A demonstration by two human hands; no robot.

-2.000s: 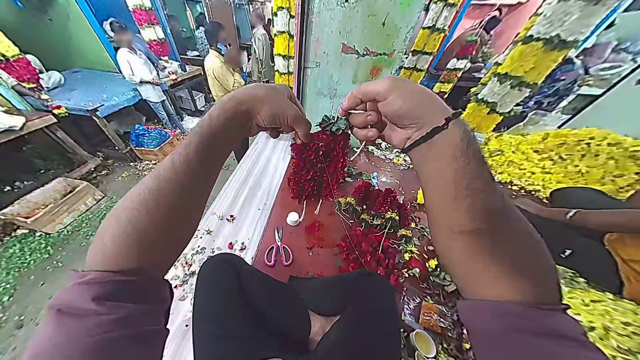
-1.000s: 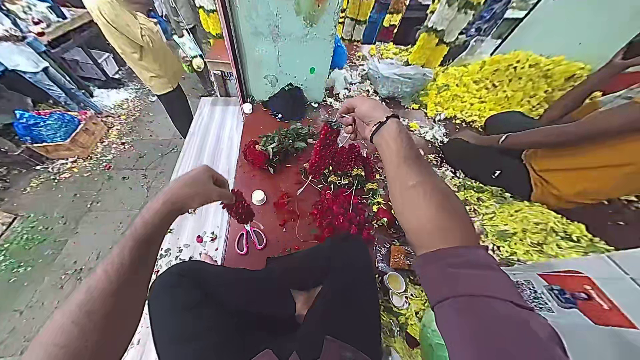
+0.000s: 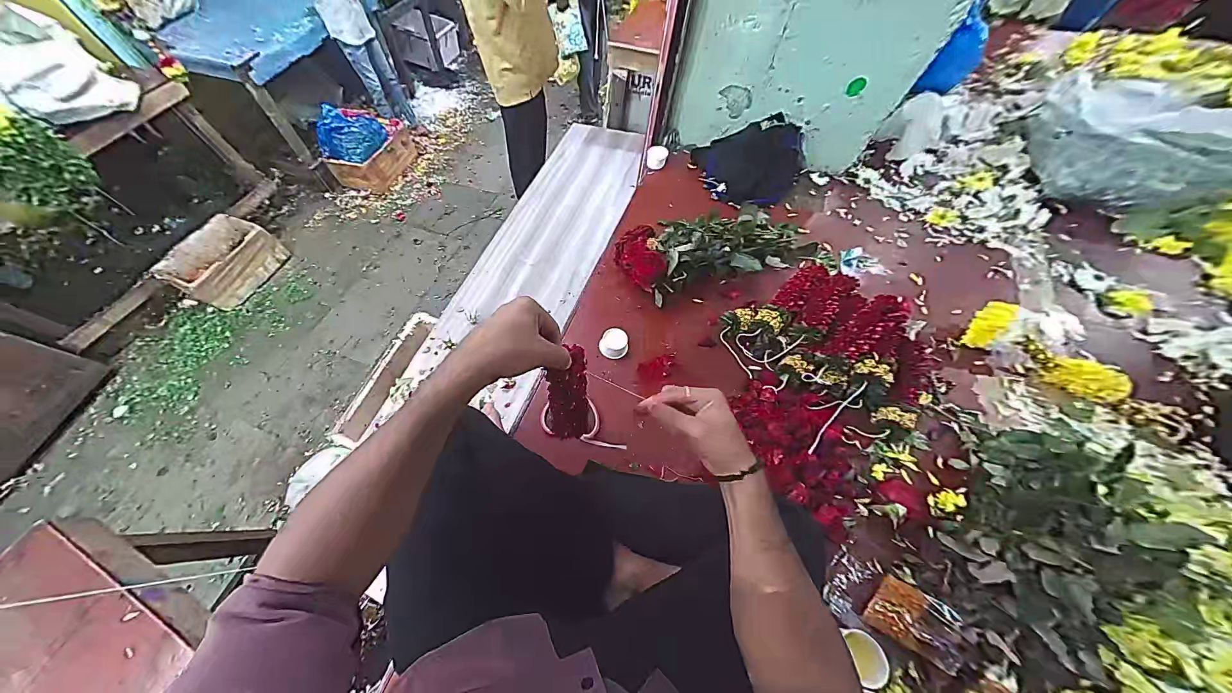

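Observation:
My left hand point(image 3: 510, 342) holds the top of a short string of red petals point(image 3: 568, 393), which hangs upright above the red tabletop point(image 3: 664, 322). Right of it, my right hand point(image 3: 695, 423) pinches a thin thread point(image 3: 616, 383) that runs toward the petal string. Scissors partly show behind the hanging petals. A white thread spool point(image 3: 613, 343) stands between and beyond my hands. To the right lie finished-looking red flower strings point(image 3: 837, 308) with white cords, and loose red petals point(image 3: 784, 433) beside my knee.
Red roses with leaves point(image 3: 722, 241), a dark cloth bag point(image 3: 756, 162) and a second white spool point(image 3: 656, 157) lie farther back. Yellow flowers point(image 3: 1088, 377) and leafy stems point(image 3: 1039, 539) spread at right. A cup point(image 3: 866, 658) stands low right. A person point(image 3: 510, 58) stands beyond the white ledge point(image 3: 549, 241).
The red petal string stays in my left hand. My right hand has come away from the pile of red flower strings and is now nearer my left. The view has turned leftward.

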